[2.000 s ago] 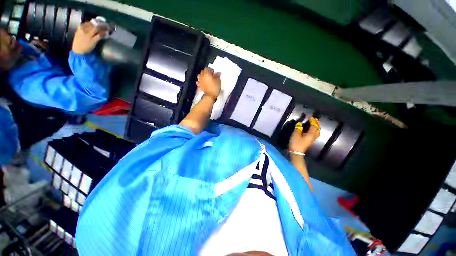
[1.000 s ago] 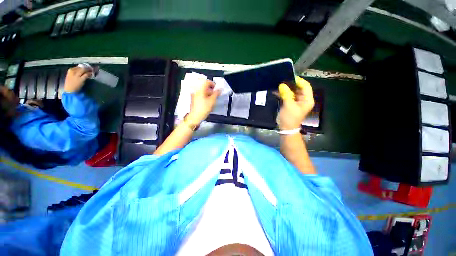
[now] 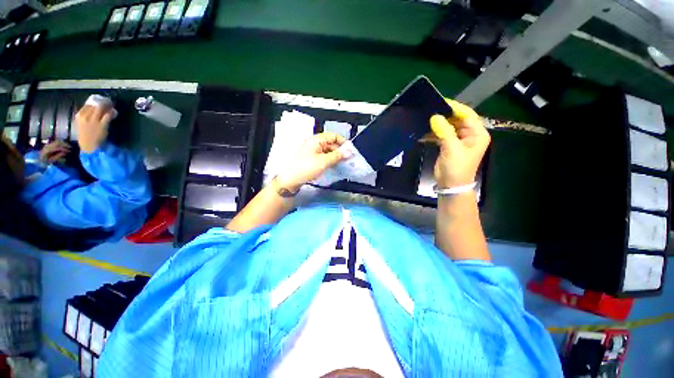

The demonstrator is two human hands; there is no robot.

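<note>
A dark glossy phone point(image 3: 403, 124) is tilted in front of me above the black phone tray point(image 3: 403, 193). My right hand point(image 3: 460, 144), with yellow finger cots, grips its right end. My left hand point(image 3: 318, 159) holds a whitish film sleeve point(image 3: 356, 166) at the phone's lower left end; the film meets or overlaps that end. The white stack of film sheets point(image 3: 287, 139) lies left of the tray, partly behind my left hand. Whitish pieces show in the tray behind the phone.
Stacked black trays point(image 3: 219, 159) stand left of the white pile. A tall loaded tray stack point(image 3: 591, 177) stands at the right. A grey post point(image 3: 517, 55) slants across the green bench. A neighbouring worker point(image 3: 89, 173) is at the left, near a small whitish bottle point(image 3: 159, 112).
The phone has tilted more steeply, and my right hand has moved a little right. The film in my left hand now meets the phone's lower end. The neighbour's hand has left the bottle.
</note>
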